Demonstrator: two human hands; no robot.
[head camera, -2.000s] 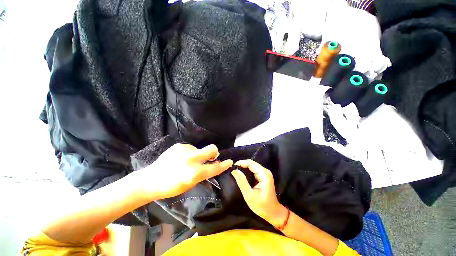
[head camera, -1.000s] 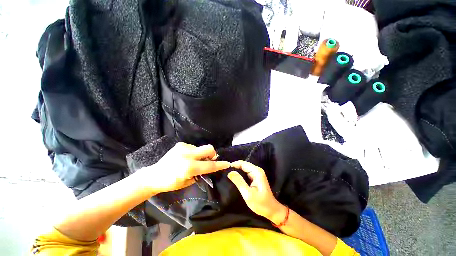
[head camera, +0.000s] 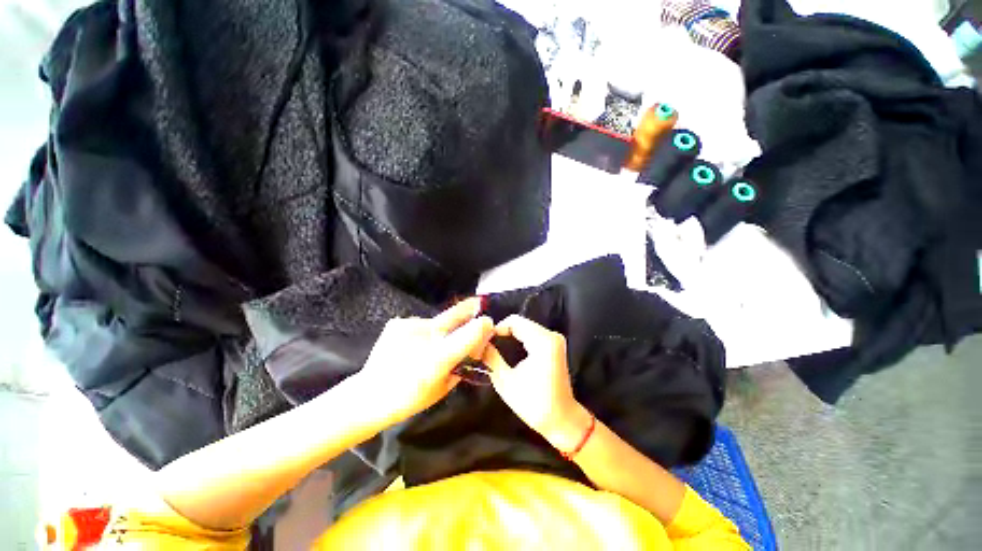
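Note:
A dark coat (head camera: 420, 108) with a rough speckled shell lies heaped at left and centre. Its smooth black lining (head camera: 646, 344) with pale stitch dashes spreads across my lap. My left hand (head camera: 415, 366) is closed, with a thin metal tool, perhaps snips (head camera: 474, 373), at its palm side. My right hand (head camera: 535, 377), with a red string at the wrist, pinches the black cloth. The fingertips of both hands meet over the lining. Any needle or thread between them is too small to make out.
A dark phone (head camera: 587, 142) with a red edge lies beside an orange cone (head camera: 649, 138) and three black cones (head camera: 670, 161) with turquoise ends. A second dark coat (head camera: 818, 140) is at right. A blue basket (head camera: 732, 490) is at lower right, a striped bundle (head camera: 705, 24) at the top.
The view has shifted, so the table things sit further left and more of the second coat shows. My hands have drawn closer together, and the left fingers are more curled at the cloth.

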